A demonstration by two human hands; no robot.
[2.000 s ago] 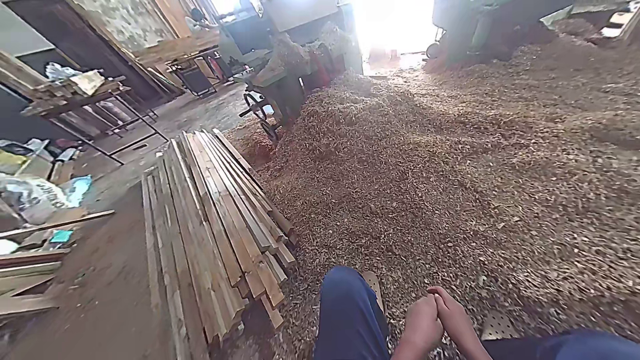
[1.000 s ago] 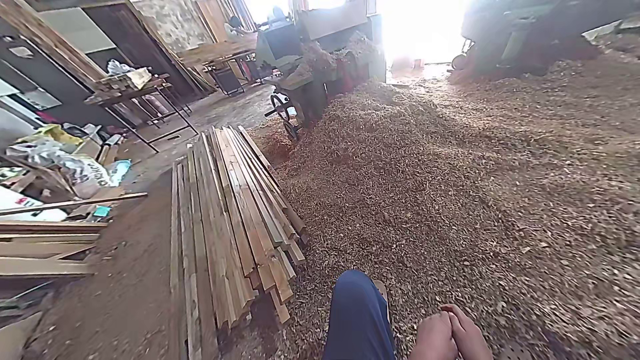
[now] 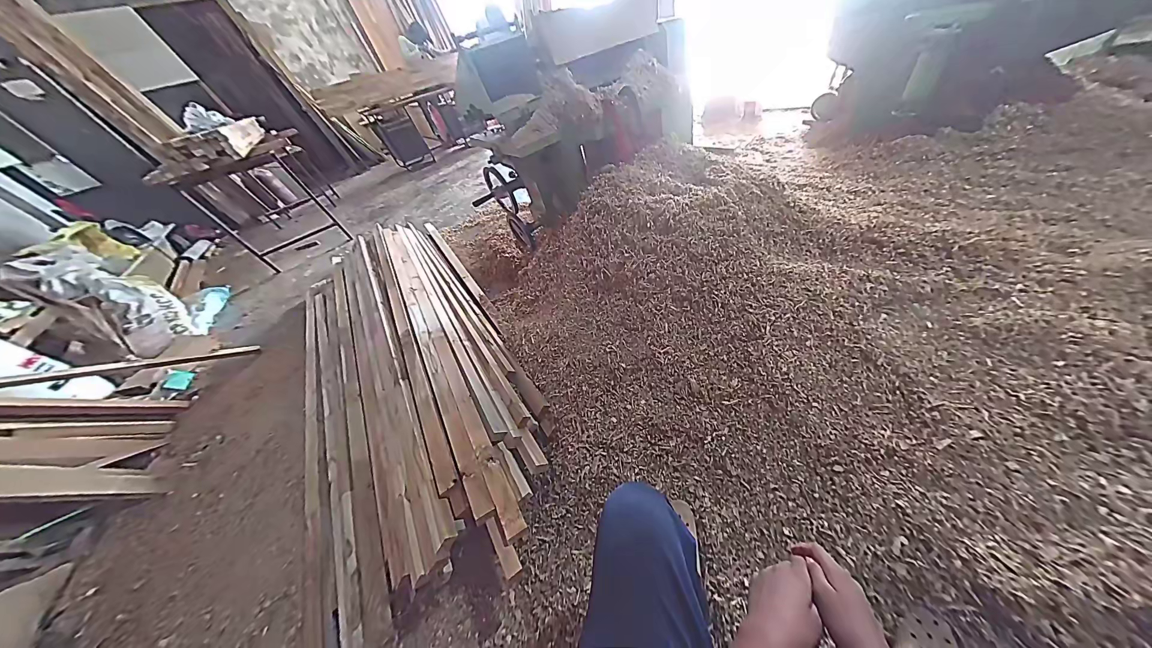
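My left hand [image 3: 781, 601] and my right hand [image 3: 839, 589] are together at the bottom of the head view, touching each other just right of my knee in blue trousers [image 3: 643, 567]. No object shows in either one, and their fingers are partly hidden. Wood shavings [image 3: 738, 378] cover the floor beneath and around them. To the left of the knee lies a stack of long wooden boards [image 3: 414, 378], with uneven near ends. Part of a perforated shoe [image 3: 925, 628] shows at the lower right.
Behind the shavings stands a green woodworking machine [image 3: 558, 171] with handwheels. Another machine [image 3: 927, 81] is at the upper right. A metal-legged table [image 3: 225, 166] is at the upper left, above plastic bags [image 3: 135, 297]. More boards [image 3: 81, 450] lie at the left edge.
The view has shifted left, so the boards sit further right in it. My hands have stayed together.
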